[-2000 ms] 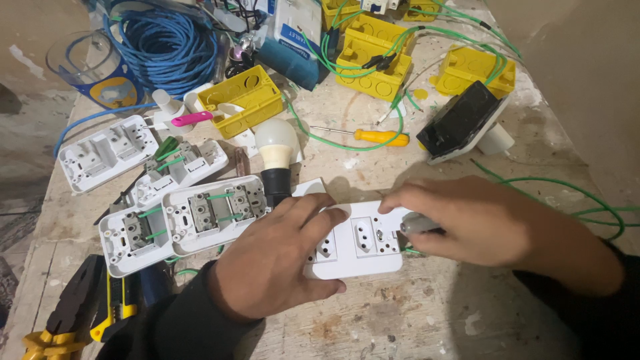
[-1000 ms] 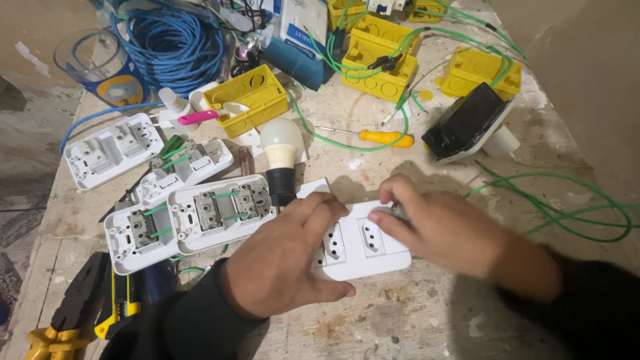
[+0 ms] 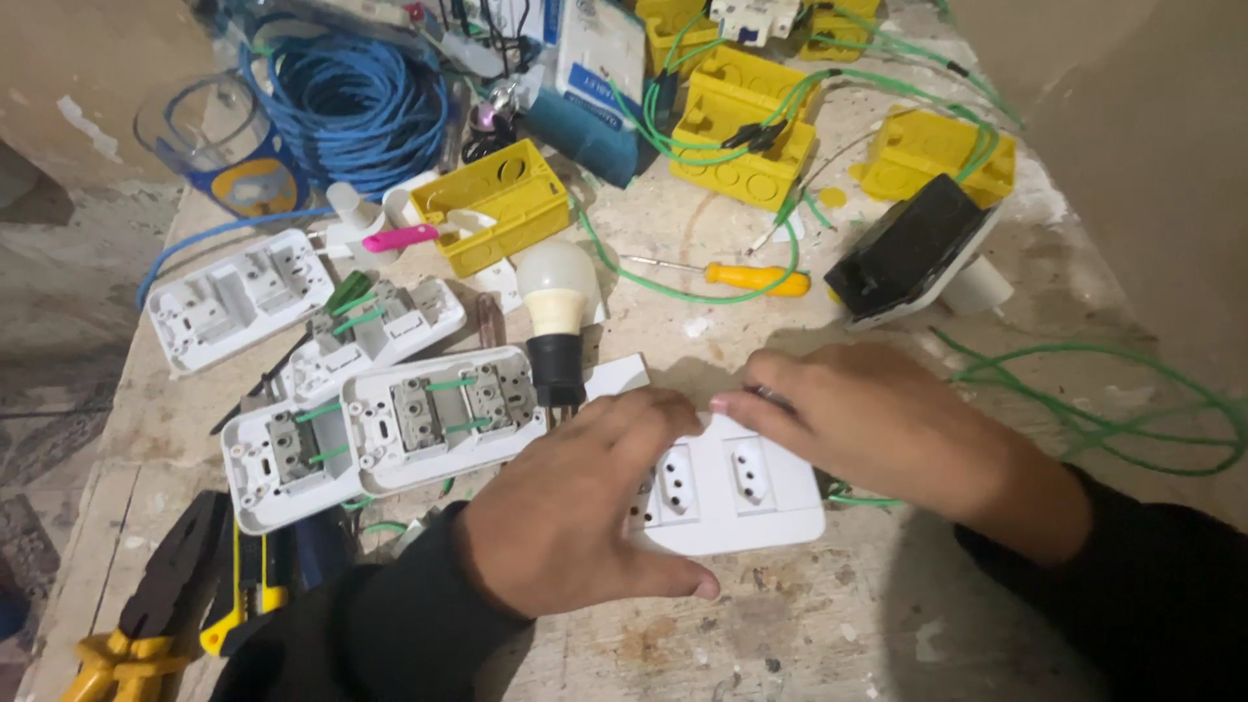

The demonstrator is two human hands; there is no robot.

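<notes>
A white double socket plate (image 3: 726,497) lies face up on the worn wooden table. My left hand (image 3: 585,497) spans its left part, thumb near the lower edge and fingers at the upper edge. At the plate's top edge are the fingertips of my right hand (image 3: 829,414); a small dark thing shows between its thumb and fingers, too hidden to name. Left of my hands, white plates (image 3: 366,468) lie back up, with grey modules joined by short green wires. A bulb (image 3: 556,292) in a black lampholder (image 3: 557,369) lies just above my left hand.
Yellow electrical boxes (image 3: 497,210) stand at the back, with green wires. A yellow-handled screwdriver (image 3: 756,278) lies beyond my hands, a black box (image 3: 907,253) to its right. Pliers (image 3: 127,663) and a utility knife (image 3: 229,624) lie front left. Behind are a blue cable coil (image 3: 351,117) and a glass (image 3: 244,175).
My right hand has moved from the right part of the socket plate to its upper edge, uncovering the right socket. My left hand stays on the plate's left part.
</notes>
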